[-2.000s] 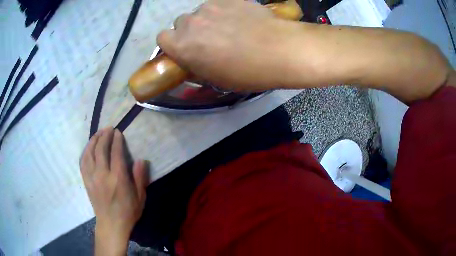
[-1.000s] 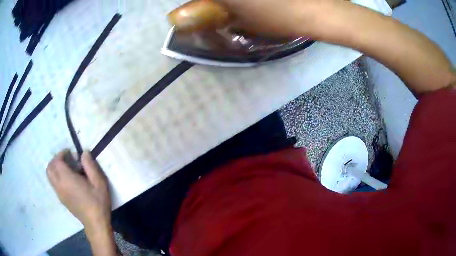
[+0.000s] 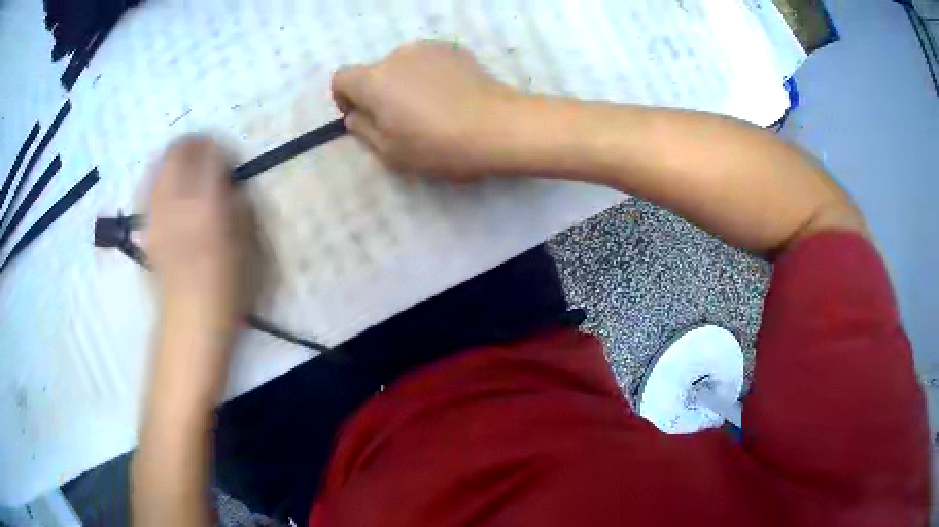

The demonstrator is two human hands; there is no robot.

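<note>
A dark fabric strip pair lies on the white table cover, its small thicker corner at the left. One arm of it runs right to my right hand; the other runs under my left hand and down towards the table's front edge. My right hand is closed on the end of the upper arm. My left hand is blurred and lies over the middle of the pair; its fingers are unclear, so I cannot tell whether it grips. The iron is not in view.
A large dark pile of strips is at the top left. A smaller bundle of strips fans out at the left edge. A brownish plate is at the top right. Dark cloth lies at my lap, with a white disc base on the speckled floor.
My right hand has let go of the iron, which has left view, and has taken hold of a strip end. My left hand has moved up and right from the corner. The strip pair has turned.
</note>
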